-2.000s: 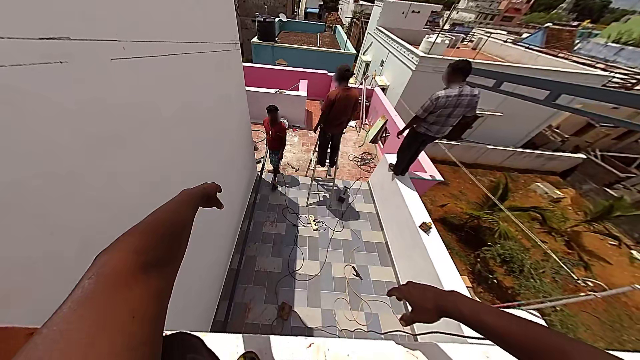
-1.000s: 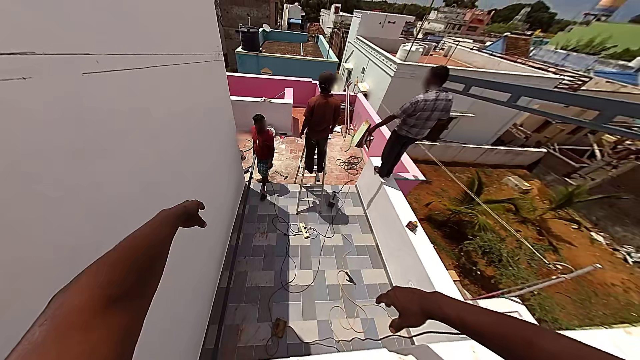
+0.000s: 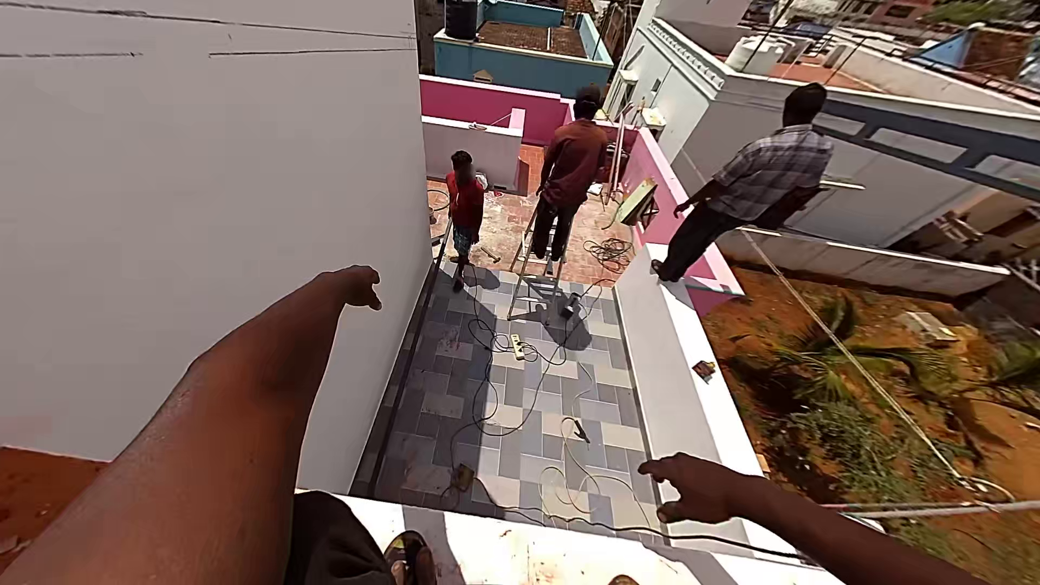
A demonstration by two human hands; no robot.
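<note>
My left hand (image 3: 357, 288) is held out in front of the white wall (image 3: 203, 203), fingers loosely curled, holding nothing. My right hand (image 3: 695, 486) reaches out at the lower right with its fingers apart and nothing in it, above the tiled floor and the white parapet (image 3: 678, 357). Beneath me, my sandalled foot (image 3: 410, 559) rests on a white ledge (image 3: 504, 544). On the tiled floor (image 3: 520, 414) lie a power strip (image 3: 517, 347), black cables and a small dark tool or clamp (image 3: 580, 431).
One person (image 3: 574, 166) stands on a metal ladder (image 3: 526, 284); another in red (image 3: 465, 203) stands on the floor. A third person (image 3: 760, 175) in a plaid shirt is on the right parapet. A cable (image 3: 650, 534) runs along the ledge. Beyond the parapet is a drop to bare soil.
The view has shifted somewhat. Both my arms stay outstretched. The person on the right parapet has lowered the arm that reached toward the ladder side.
</note>
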